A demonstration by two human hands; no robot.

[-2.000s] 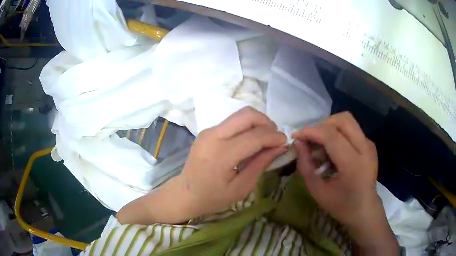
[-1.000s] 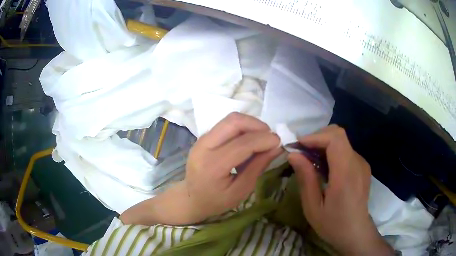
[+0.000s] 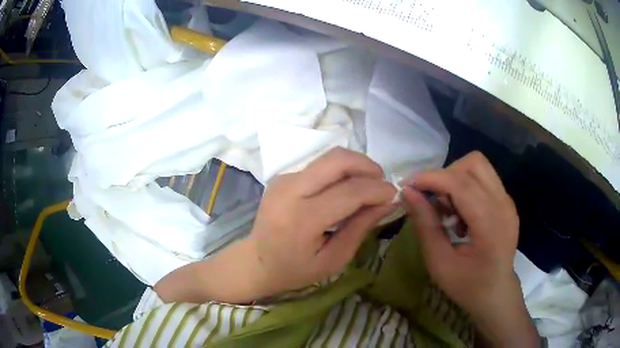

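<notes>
A white garment [image 3: 156, 122] lies in loose folds before me, over a yellow-framed rack. My left hand [image 3: 319, 217] pinches a small seam edge [image 3: 397, 193] of it between thumb and forefinger. My right hand [image 3: 469, 231] pinches the same edge from the right, its fingertips almost touching the left ones. Something small and shiny, possibly thread snips [image 3: 454, 227], shows inside my curled right fingers; its shape is mostly hidden.
A white table [image 3: 435, 41] with printed ruler markings curves across the top right. Yellow rack rails [image 3: 34, 272] stand at the left over a green floor. More white cloth [image 3: 554, 299] lies at the lower right. A green apron tie and striped sleeve are at the bottom.
One second ago a dark pointed tool showed at my right fingertips; now it is tucked back in the palm. The right fingertips have closed in on the edge beside the left ones.
</notes>
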